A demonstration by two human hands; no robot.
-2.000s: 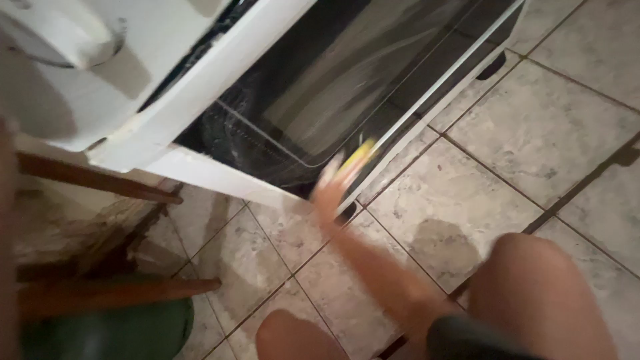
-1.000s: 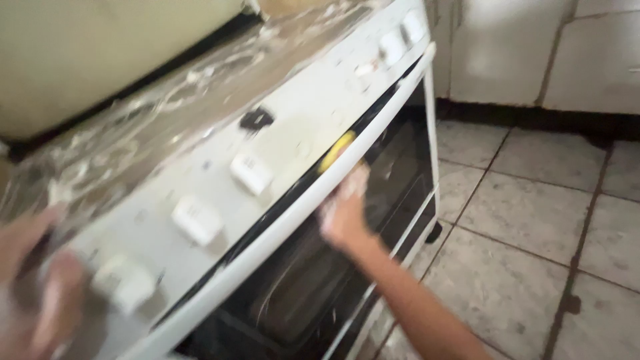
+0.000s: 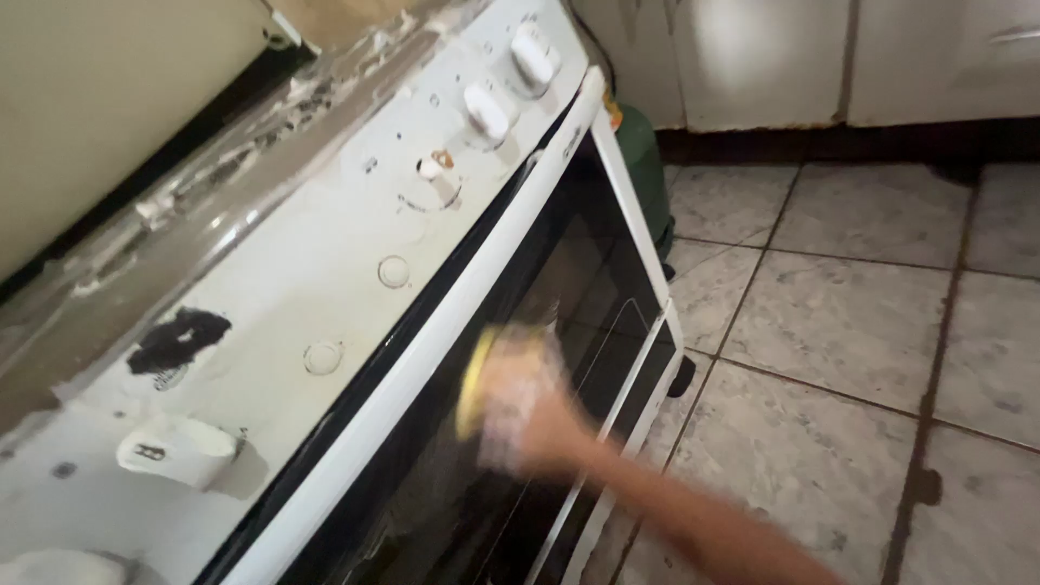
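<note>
My right hand [image 3: 528, 406], blurred by motion and partly whitened by foam, holds a yellow sponge [image 3: 475, 382] at the dark glass oven door [image 3: 422, 479] of a white stove. Just beside it runs the white door handle [image 3: 422, 349]. Above the handle is the white control panel [image 3: 268, 309] with several white knobs [image 3: 179, 451] and a black worn patch [image 3: 179, 340]. Whitish foam [image 3: 236, 162] lies in streaks along the stove's top. My left hand is outside the view.
A green gas cylinder [image 3: 646, 166] stands behind the stove's far side. White cabinets [image 3: 764, 65] line the back over a marbled tile floor [image 3: 837, 325]. A pale panel [image 3: 106, 97] rises at the upper left, and a black stove foot [image 3: 682, 376] touches the floor.
My right hand with the sponge has gone from the door's lower edge to near the handle, then onto the glass. My left hand, at the knobs one second ago, has left the view.
</note>
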